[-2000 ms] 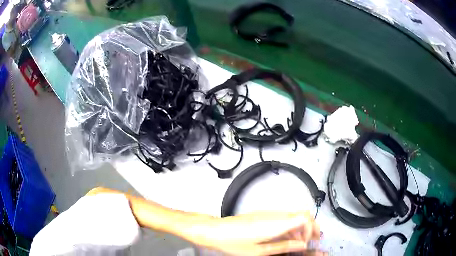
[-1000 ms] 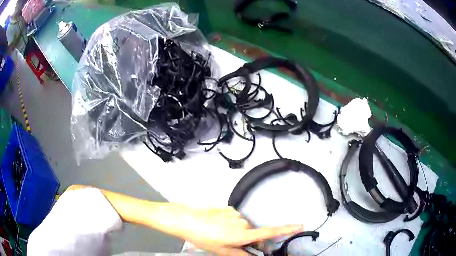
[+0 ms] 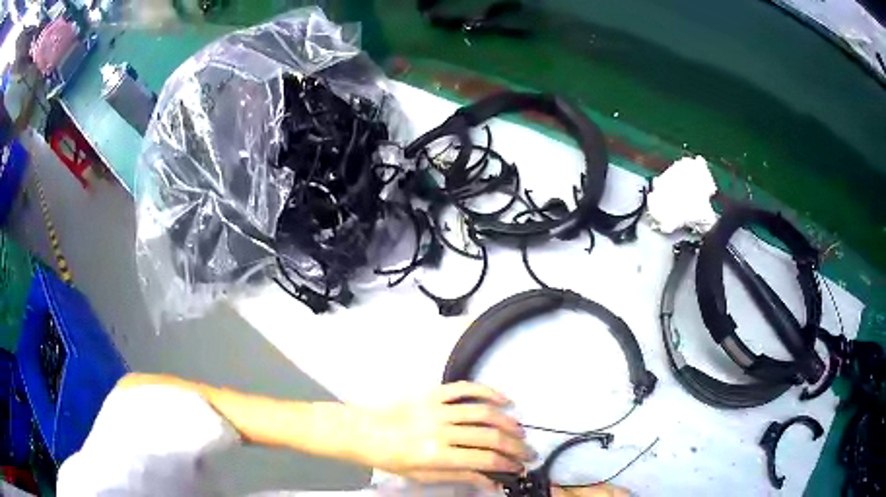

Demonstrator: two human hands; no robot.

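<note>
My left hand (image 3: 442, 437) reaches in from the lower left, its fingers bent over a black yoke (image 3: 556, 454) at the bottom edge. A headband (image 3: 525, 309) lies as an arch just above my left hand, and a thin wire (image 3: 583, 430) trails from its right end block. Another thin wire end sticks out right of the yoke. A small part of my right hand (image 3: 588, 491) shows at the bottom edge beside the yoke, mostly cut off, so its grip is hidden.
A clear plastic bag (image 3: 209, 184) with a black yoke pile (image 3: 335, 184) lies at left. Another headband (image 3: 593, 160) lies over loose yokes. At right are stacked headbands (image 3: 714, 291), a black-handled tool (image 3: 772, 301), a white wad (image 3: 683, 194) and a single yoke (image 3: 774, 448). The green conveyor (image 3: 641, 58) runs behind.
My left hand has drawn back from the right, its fingers now curled at the yoke. The yoke came into view low in the middle. Part of my right hand now shows.
</note>
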